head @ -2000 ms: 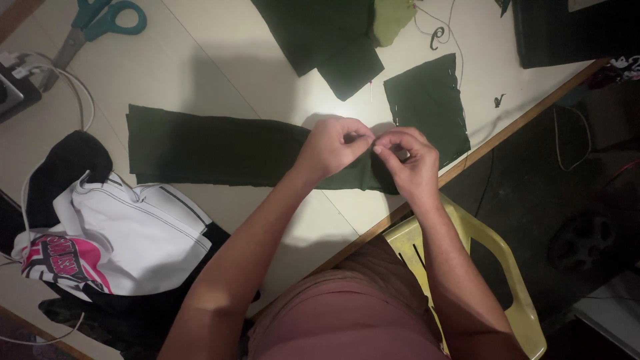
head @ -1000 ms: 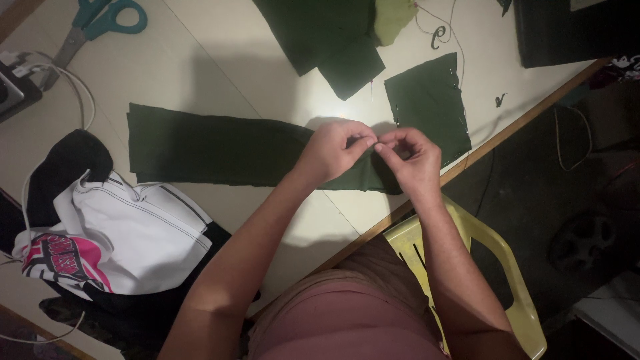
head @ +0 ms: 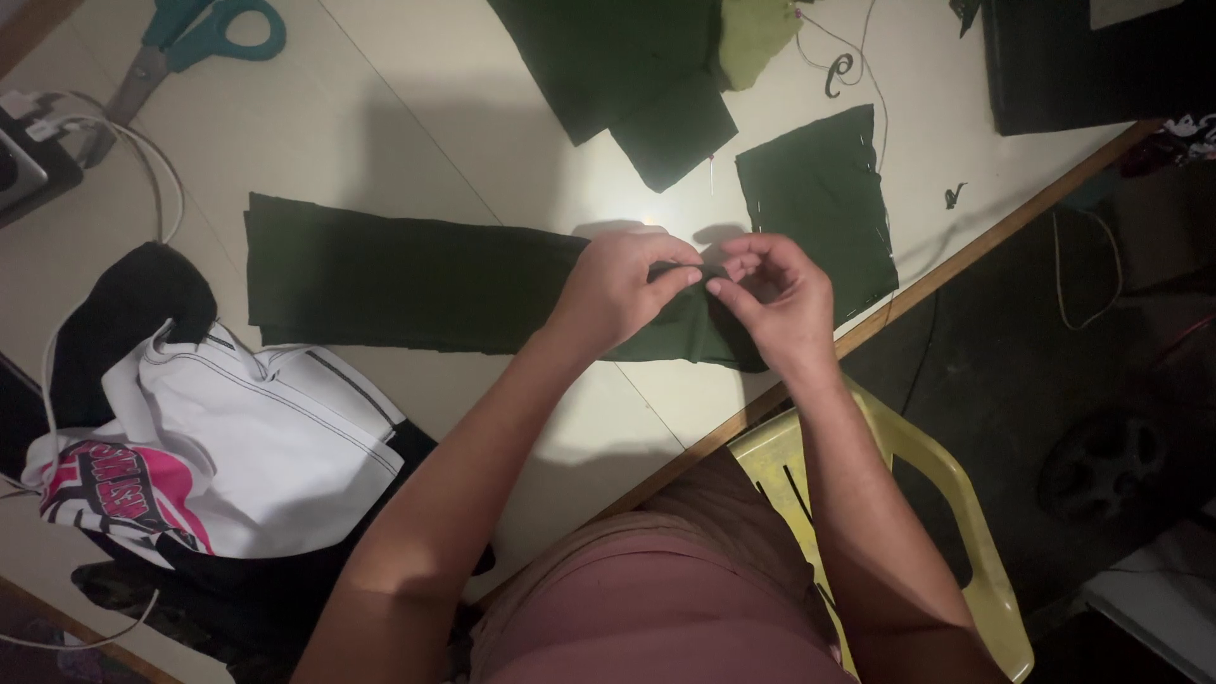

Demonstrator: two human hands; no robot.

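Observation:
A long strip of dark green fabric lies across the pale tabletop. Near its right end, my left hand pinches the fabric's upper edge between thumb and fingers. Right beside it, my right hand has its thumb and index finger at the same edge; the other fingers are curled, and whether a pin is between the fingertips cannot be told. A smaller dark green fabric piece with pins along its sides lies just beyond my right hand. More dark green fabric lies at the top, a pin at its lower corner.
Teal-handled scissors and a power strip with white cables are at the upper left. A white, black and pink garment lies at the lower left. A black object sits top right. A yellow plastic chair stands by the wooden table edge.
My right hand's fingers have spread a little wider and shifted slightly from my left fingertips. My left hand stays at about the same place on the fabric.

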